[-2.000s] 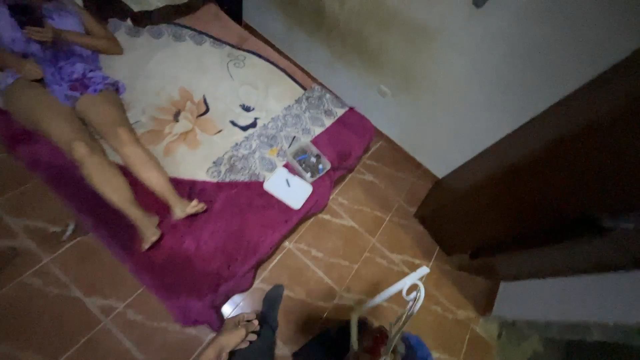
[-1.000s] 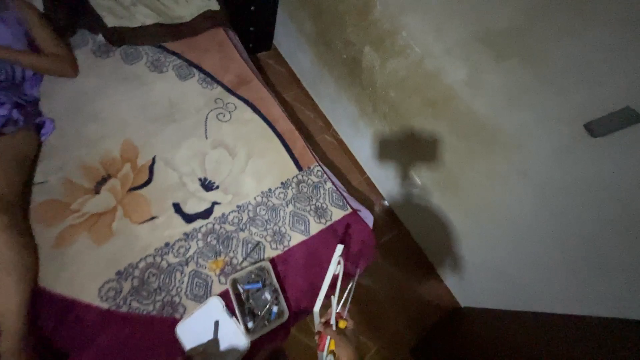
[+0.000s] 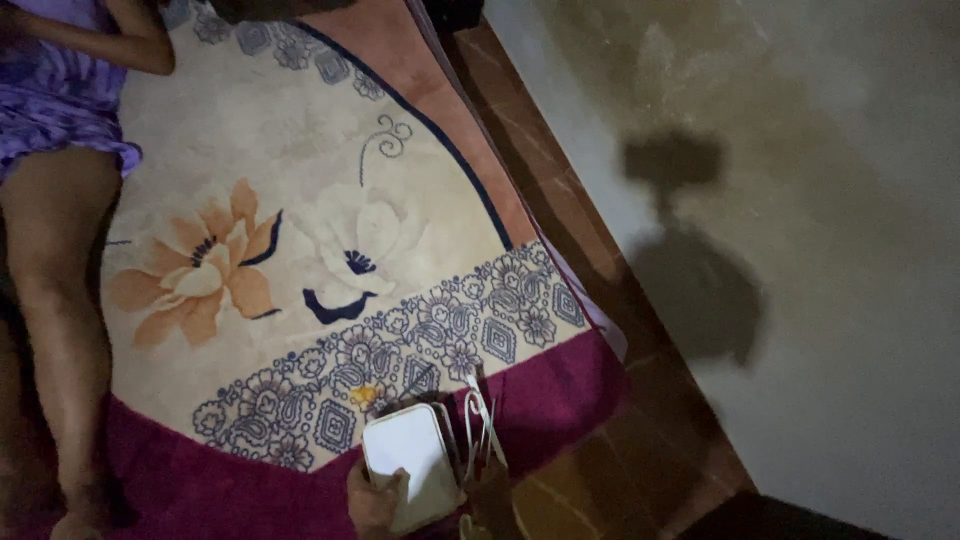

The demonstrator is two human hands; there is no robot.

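My left hand (image 3: 376,501) grips the left edge of a white rectangular lid (image 3: 412,461), its thumb lying on top. The plastic box lies largely hidden under or behind the lid, so its contents do not show. Beside the lid's right edge, my dim right hand (image 3: 487,495) holds a white bracket-like piece with a curled scroll (image 3: 474,409) and thin strands. A small yellow item (image 3: 364,395) rests on the patterned blanket (image 3: 420,330) above the lid, with a thin dark object near it.
A person in a purple patterned garment (image 3: 60,90) lies at the left, bare legs along the blanket. Its magenta border (image 3: 559,397) meets brown floor tiles (image 3: 600,480). A pale stained wall (image 3: 825,225) bearing a shadow rises at the right.
The lid, earlier beside the open box, is now in my left hand and over or in front of the box. The white scroll piece has come next to the lid. The view has moved in closer.
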